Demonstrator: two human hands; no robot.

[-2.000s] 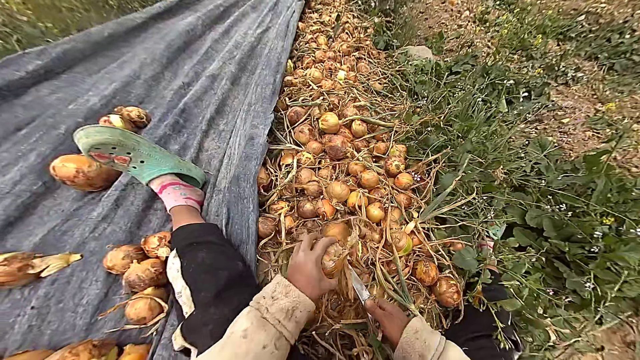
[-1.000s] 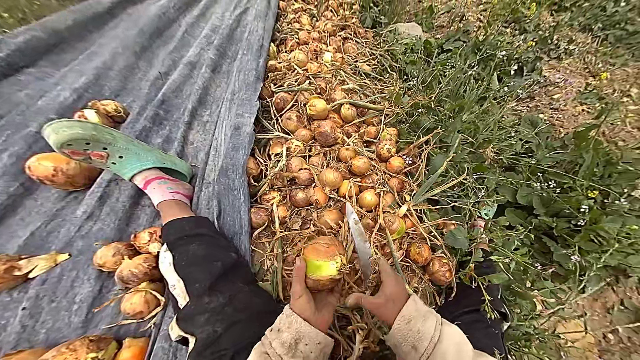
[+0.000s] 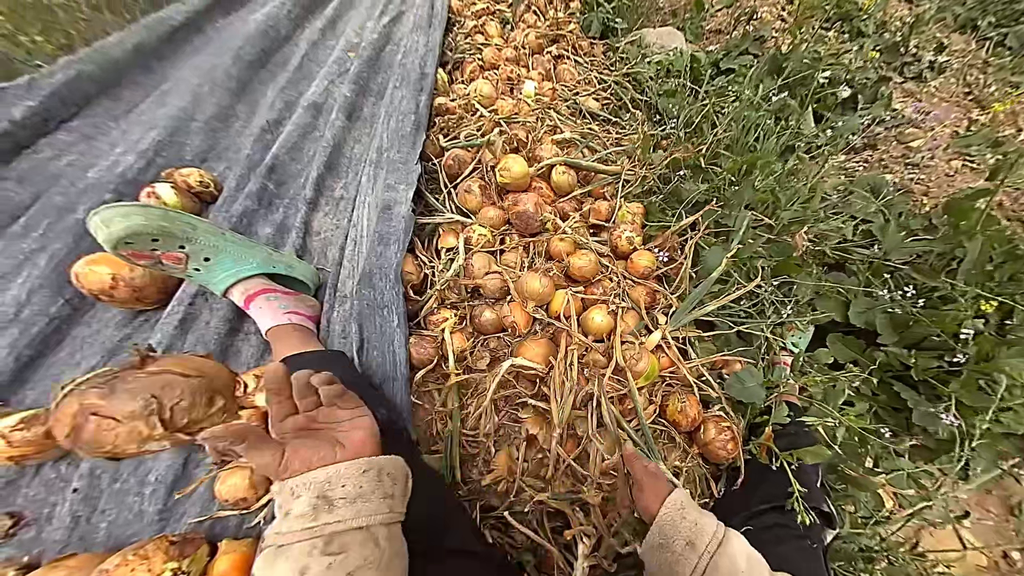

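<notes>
My left hand (image 3: 308, 428) is palm up with its fingers apart over the grey cloth sheet (image 3: 320, 144), holding nothing. A large brown onion (image 3: 144, 406) is just beyond its fingertips, blurred and apart from the hand. My right hand (image 3: 644, 484) is low among dry onion tops (image 3: 560, 448), its fingers largely hidden; the knife does not show. Ahead of it lies a long row of brown and yellow onions (image 3: 534, 288) with dry leaves.
My left foot in a green clog (image 3: 200, 244) rests on the sheet beside onions (image 3: 124, 280). More onions (image 3: 160, 556) lie at the bottom left. Green weeds (image 3: 880, 304) border the row on the right, and a stone (image 3: 662, 38) lies at the top.
My left hand has moved left from the row to over the sheet and let go of the onion. The right hand has lowered, and the knife blade seen earlier is out of sight.
</notes>
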